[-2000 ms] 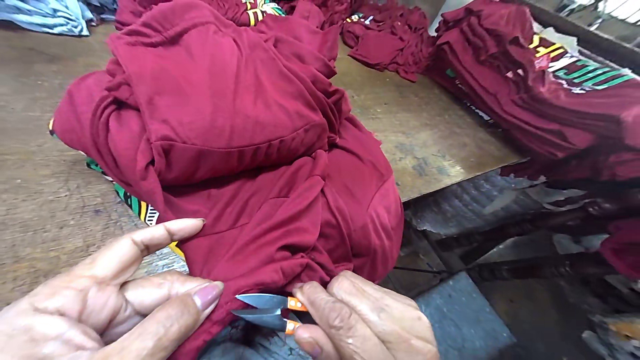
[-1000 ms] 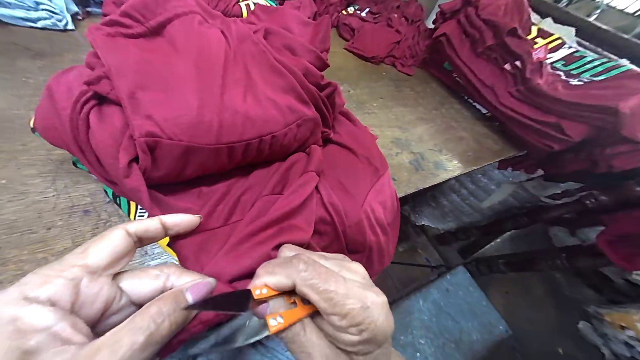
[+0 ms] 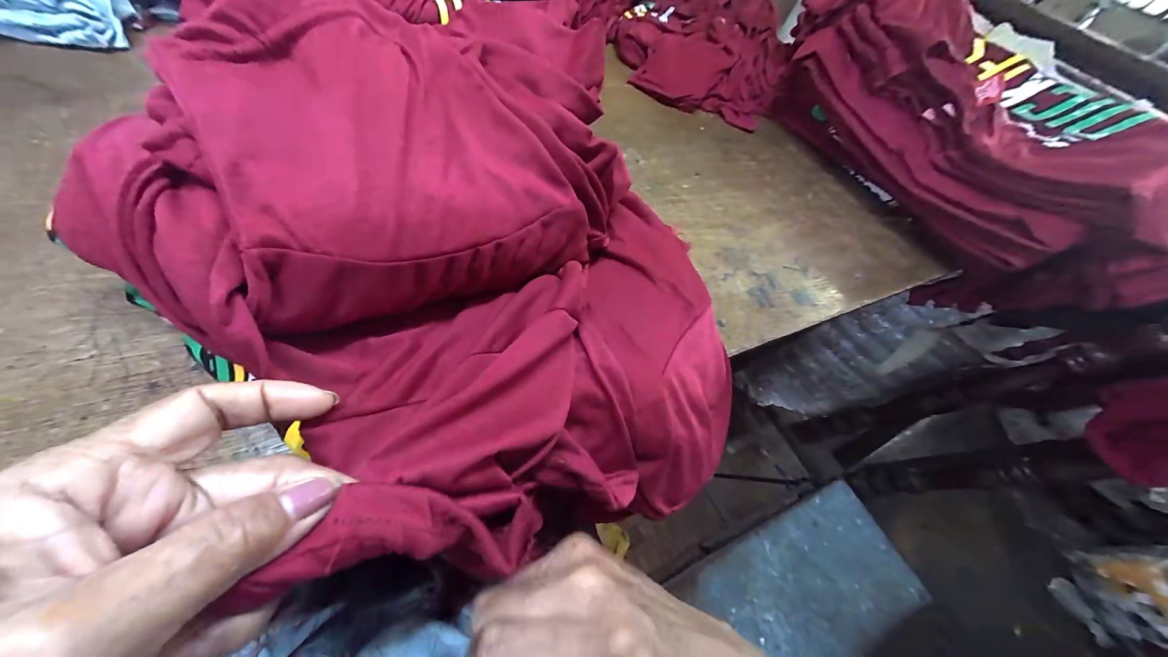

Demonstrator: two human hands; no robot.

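Note:
A maroon knit garment (image 3: 392,164) lies bunched on the wooden table and hangs over its near edge. At the lower left, my left hand (image 3: 173,520) pinches the garment's stitched edge between thumb and a finger, with the index finger stretched out. My right hand (image 3: 593,607) is low in the view, its back toward the camera, at the underside of the cloth. Its fingertips are hidden, and the orange-handled thread snips cannot be seen, so what it holds does not show.
A stack of maroon fabric pieces with printed lettering (image 3: 985,155) lies at the right. More maroon cloth (image 3: 693,59) sits at the back of the wooden table (image 3: 776,246), and light blue cloth (image 3: 64,23) at the far left. Below the table edge is a blue-grey flat surface (image 3: 803,566).
My right hand has moved down, and the snips visible in it earlier are out of sight. The left hand still pinches the cloth, and more of the stitched edge shows.

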